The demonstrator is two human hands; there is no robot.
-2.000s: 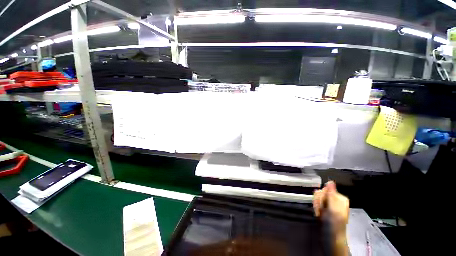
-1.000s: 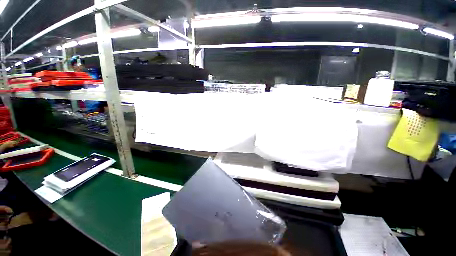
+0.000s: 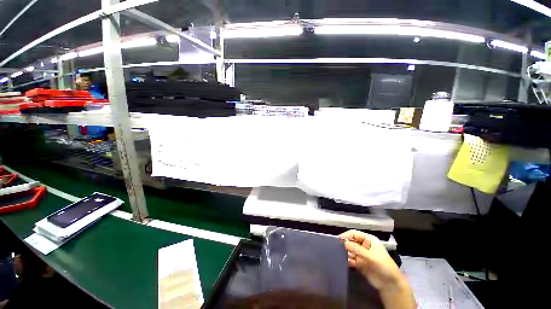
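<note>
A dark grey tablet (image 3: 305,265) with shiny, crinkled clear film along its left edge is held tilted up above a black tray (image 3: 226,288) at the bottom centre. My right hand (image 3: 368,259) grips the tablet's upper right edge between thumb and fingers. The tablet's lower end is cut off by the bottom edge. A brownish blur lies there, and I cannot tell what it is. My left hand is not visible.
A cream label sheet (image 3: 180,274) lies left of the tray. A phone-like device (image 3: 78,210) rests on white sheets farther left. White and black layers (image 3: 290,208) stand behind the tray. A record sheet (image 3: 438,280) lies right. Red frames (image 3: 24,200) are far left.
The tablet has turned from a slanted pose to nearly upright and moved right; its crinkled film now shows on the left. My right hand, out of view one second ago, is now on its edge.
</note>
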